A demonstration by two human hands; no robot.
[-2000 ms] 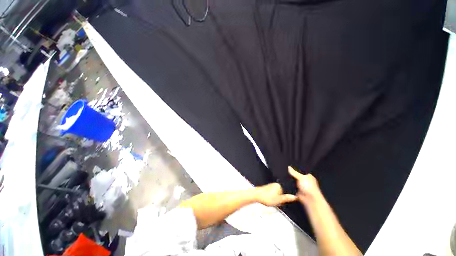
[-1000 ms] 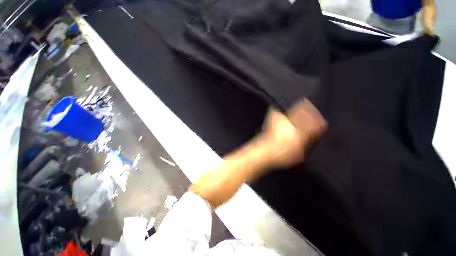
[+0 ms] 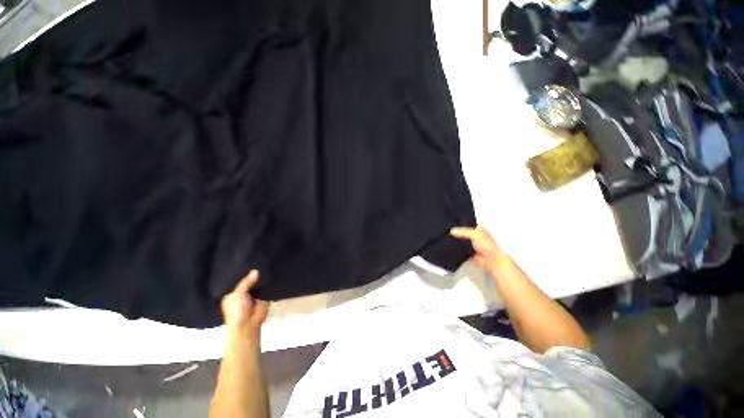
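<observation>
The black fabric [image 3: 326, 163] covers the left and middle of the white cutting table [image 3: 522, 220], with soft wrinkles. My left hand [image 3: 244, 306] is bare and grips the near fabric edge at the lower middle. My right hand [image 3: 480, 247] is bare and pinches the fabric near its near right corner. The fabric edge sags in a shallow curve between both hands. A strip of whitish edge shows just left of my right hand.
A yellow block [image 3: 563, 162] and a clear shiny roundish object [image 3: 557, 107] lie on the table to the right. Bundled grey-blue striped pieces [image 3: 673, 163] are piled beyond them. The table's near edge runs by my body, with scraps on the grey floor.
The view has swung right to the table end, bringing the yellow block into view; the blue bin has left it. The hands, together two seconds ago, are now apart on the fabric edge.
</observation>
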